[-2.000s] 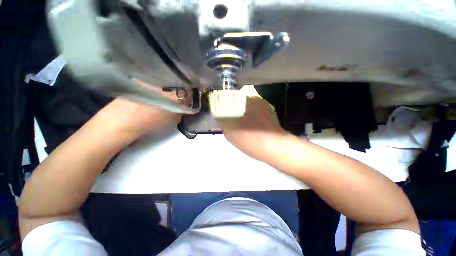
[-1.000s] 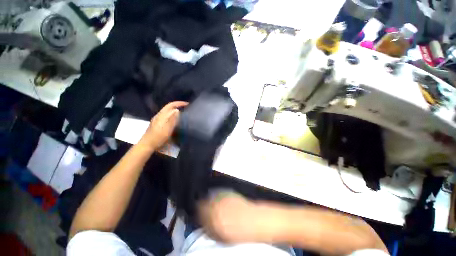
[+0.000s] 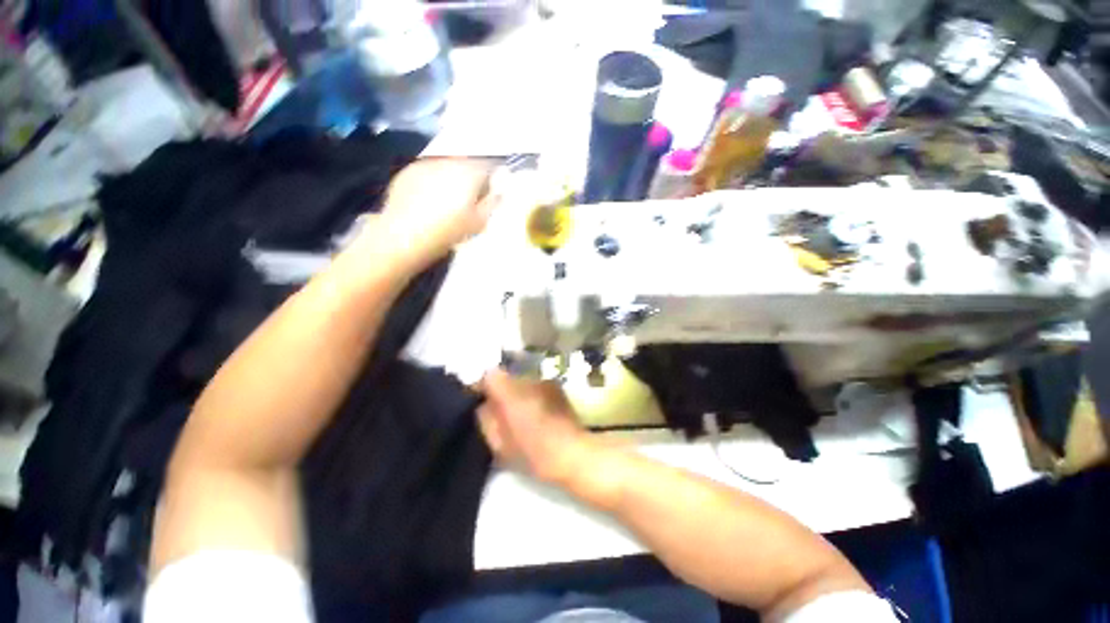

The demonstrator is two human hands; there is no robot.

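Observation:
Black fabric [image 3: 390, 475] lies left of the sewing machine [image 3: 779, 268] and hangs over the table's front edge. My left hand [image 3: 444, 201] is curled beyond the fabric, left of the machine head; its fingertips are blurred and what they hold cannot be told. My right hand [image 3: 530, 420] is low beside the needle area [image 3: 584, 365], its fingers at the fabric's right edge; a grip cannot be made out. More black cloth [image 3: 736, 383] lies under the machine arm.
A dark cylinder [image 3: 621, 122] and a bottle of amber liquid [image 3: 736, 134] stand behind the machine. A wrapped clear item [image 3: 402, 61] is at the back left. Black cloth [image 3: 949, 450] hangs at the table's right. A pale strip [image 3: 292, 262] lies on the left fabric.
The view has turned and shifted. My left hand has moved up beyond the fabric. My right hand has moved from near my lap to beside the needle area. Black fabric now reaches close to the machine head.

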